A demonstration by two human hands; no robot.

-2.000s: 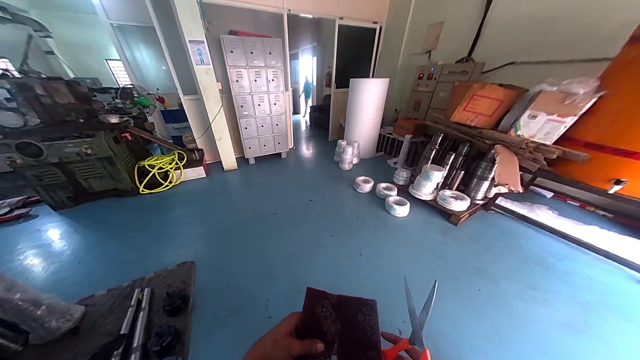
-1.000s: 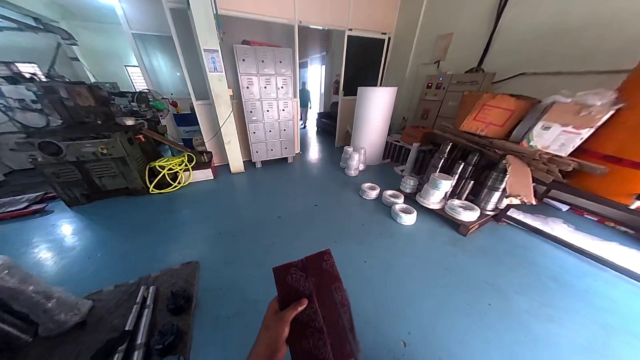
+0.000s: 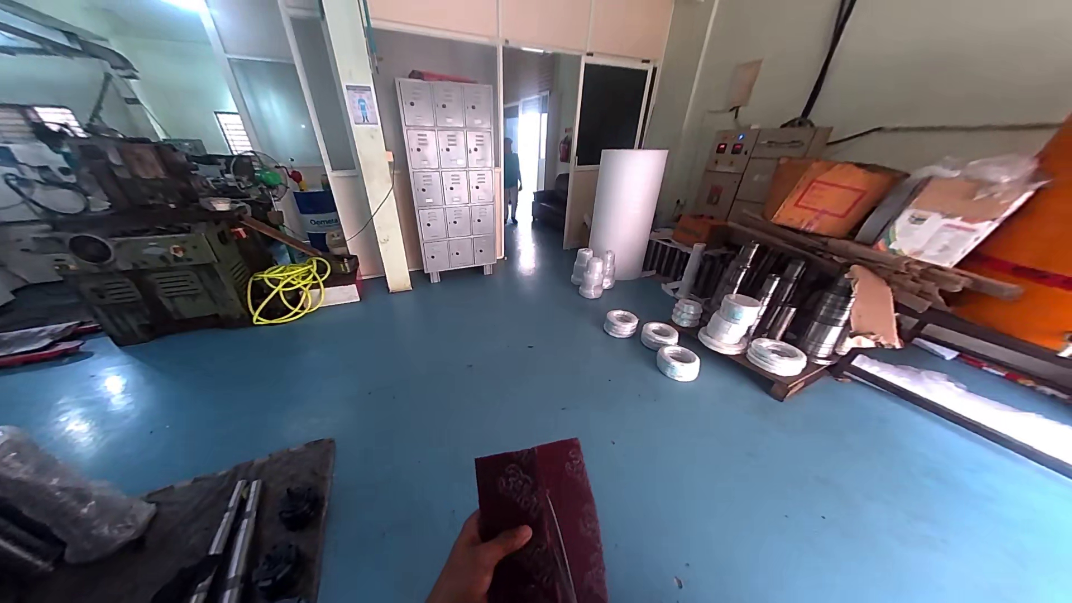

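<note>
My left hand grips a dark red patterned sheet at its left edge, thumb on top and fingers hidden behind. The sheet stands up at the bottom centre, with a lengthwise fold or seam near its middle. Against its face lies a thin metal scissor blade, pointing upward. The scissors' handles are out of view below the frame, and so is my right hand.
A dark mat with metal bars lies at lower left. White coils and a loaded wooden pallet stand right on the blue floor. Lockers and a person in a doorway are ahead. A yellow hose lies by a machine.
Two seconds ago my right hand held orange-handled scissors beside the sheet; that hand has left view. The scissor blade, not visible one second ago, now shows against the sheet.
</note>
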